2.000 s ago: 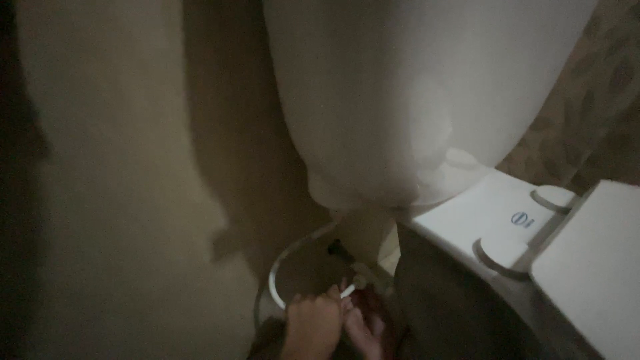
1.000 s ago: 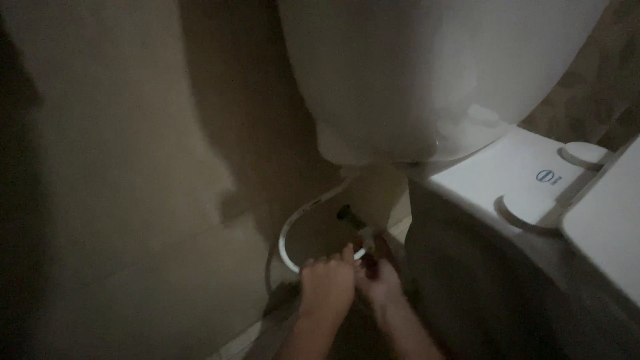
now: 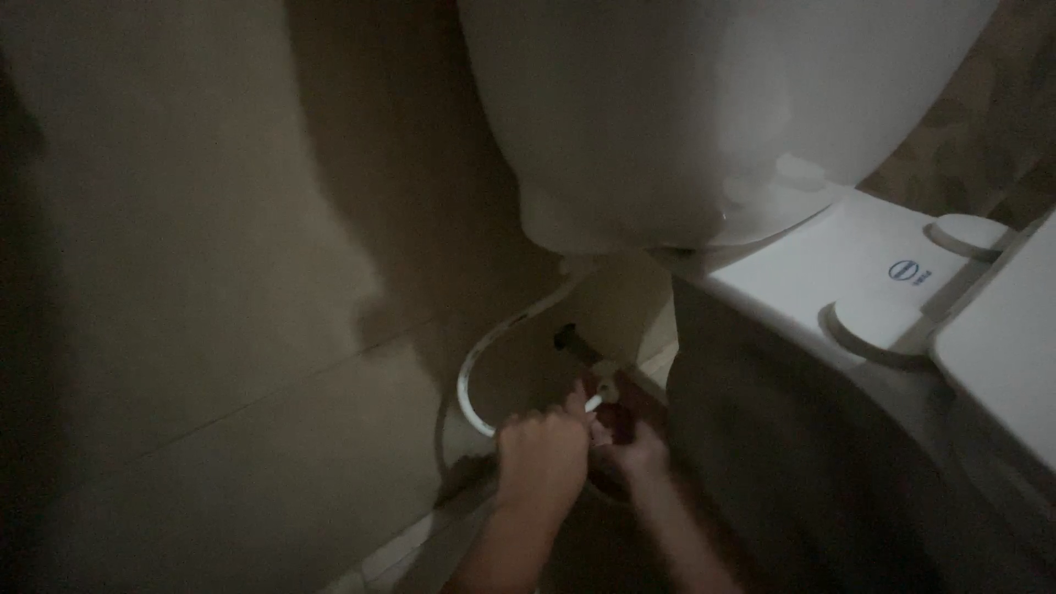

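A white flexible water supply hose (image 3: 467, 384) curves down from under the toilet tank (image 3: 627, 124). My left hand (image 3: 544, 454) is closed around the hose near its lower end. A short white piece of the hose shows past my fingers, beside the pale fitting of a wall valve (image 3: 606, 371). My right hand (image 3: 639, 450) is just to the right, below the valve, against something dark red that is too dim to name. Its fingertips are partly hidden, and whether they grip the red thing cannot be told.
The toilet bowl (image 3: 825, 412) with its white rim and seat hinges (image 3: 883, 326) stands close on the right. A tiled wall (image 3: 206, 289) is on the left and behind the hose. Pale floor edging (image 3: 404, 549) runs along the bottom. The light is dim.
The view has shifted slightly. Both hands stay low by the valve, the left one still on the hose. Nothing has plainly been let go.
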